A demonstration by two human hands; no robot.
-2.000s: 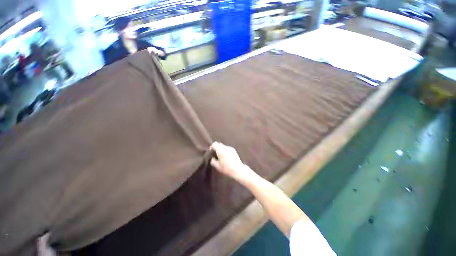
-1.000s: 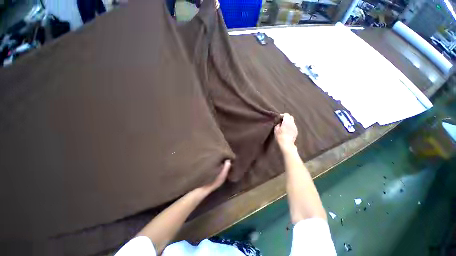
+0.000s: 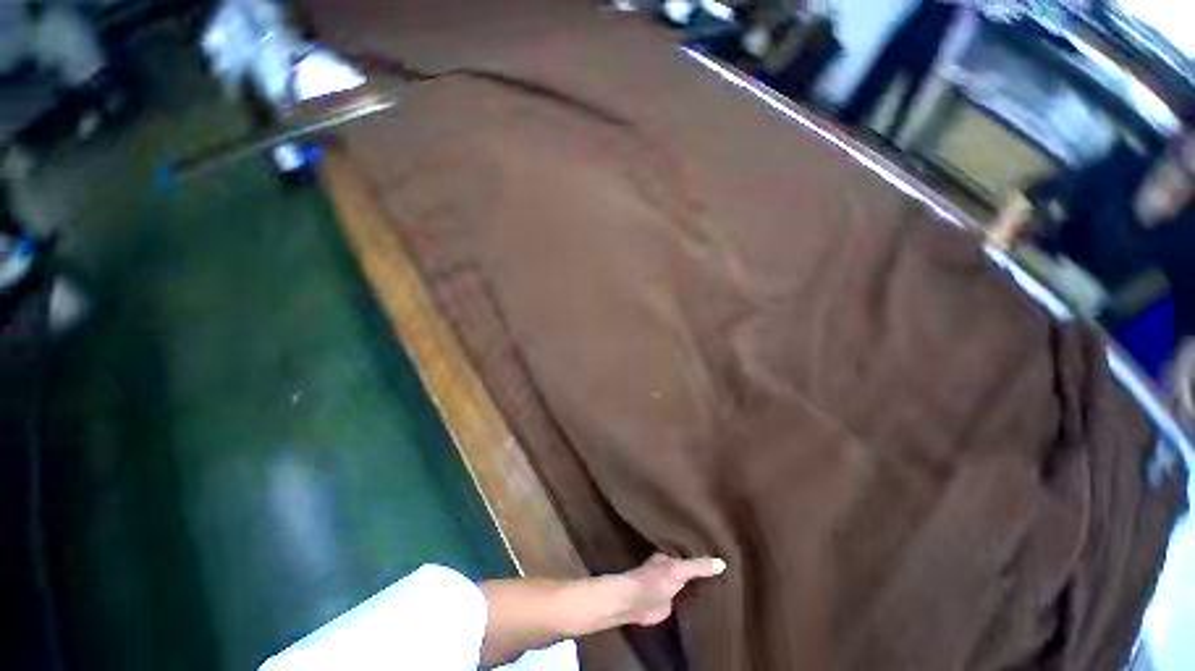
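Note:
The brown fabric point(image 3: 616, 275) covers most of the long table and lies in loose folds, heavily bunched at the right. My left hand point(image 3: 668, 583) is at the near edge of the fabric, low in the picture. One digit lies over the cloth, the other fingers are partly hidden, and folds gather at the fingertip, so the hand appears to pinch the cloth. My right hand is not in view.
The worn wooden table border point(image 3: 439, 361) runs beside the green floor point(image 3: 275, 393). A metal rail point(image 3: 282, 135) overhangs the near edge at upper left, beside crumpled clear plastic point(image 3: 258, 59). A person's hand point(image 3: 1008, 220) is at the far edge.
The view has swung left along the table. The upper ply has come down over the cloth in folds. My left hand stays at the near edge; my right hand has left the picture.

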